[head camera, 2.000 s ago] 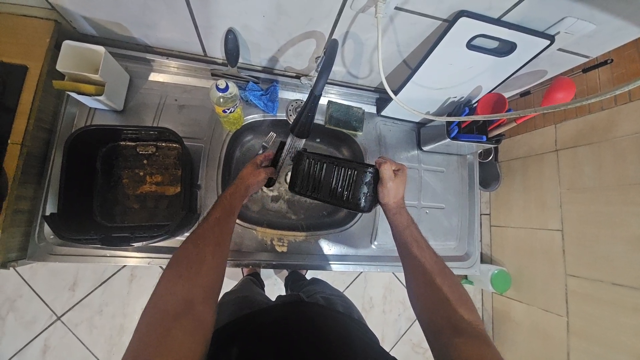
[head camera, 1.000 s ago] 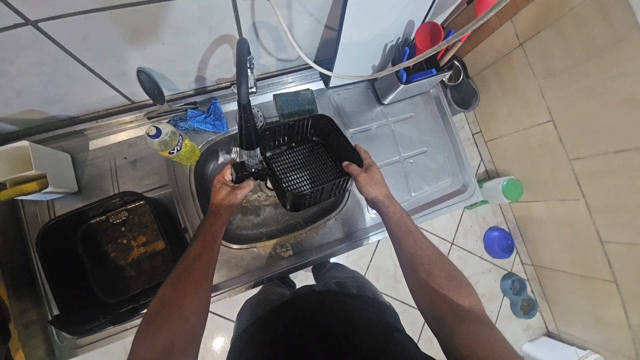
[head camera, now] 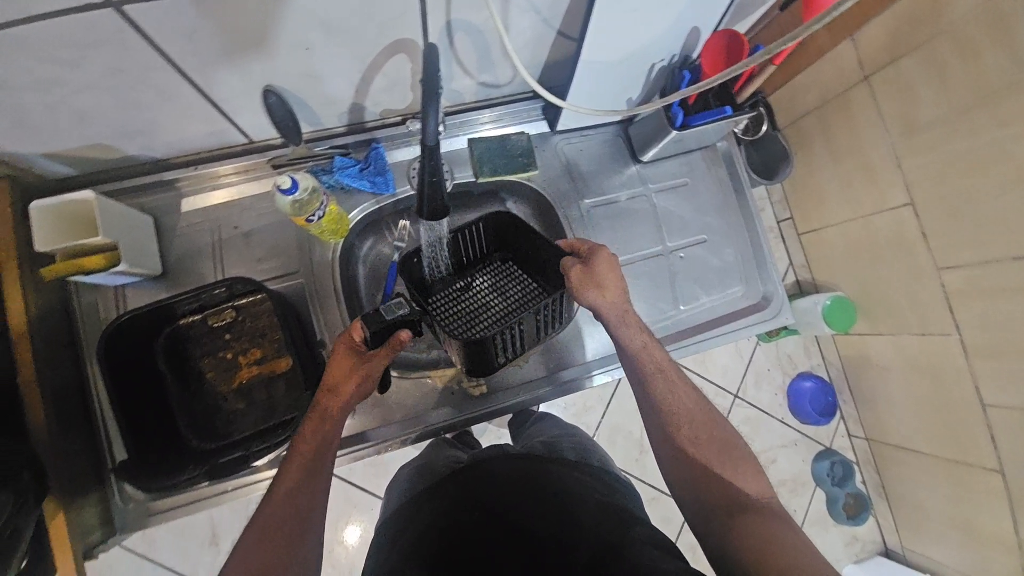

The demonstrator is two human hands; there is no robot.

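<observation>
A black air fryer basket [head camera: 484,300] with a perforated base is over the steel sink basin [head camera: 350,264], its open top facing up. Water from the black faucet [head camera: 433,176] runs into its left side. My left hand [head camera: 360,360] grips the basket's black handle [head camera: 390,320]. On the basket's right rim, my right hand [head camera: 594,276] is closed, thumb on top. A fork with a blue handle [head camera: 391,278] leans in the basin behind the handle. To the left, a black air fryer drawer [head camera: 120,352] rests on the drainboard, with brown residue inside.
A yellow dish soap bottle [head camera: 316,210], a blue cloth [head camera: 364,170] and a green sponge [head camera: 502,156] line the back of the sink. A white container [head camera: 120,240] stands at left. At right are a utensil holder [head camera: 672,136] and a pale hose [head camera: 592,108] hanging across the view.
The basket, earlier seen from its slatted side, now has its open top up, and water falls inside it. Both hands stay on it. The view has shifted and rotated.
</observation>
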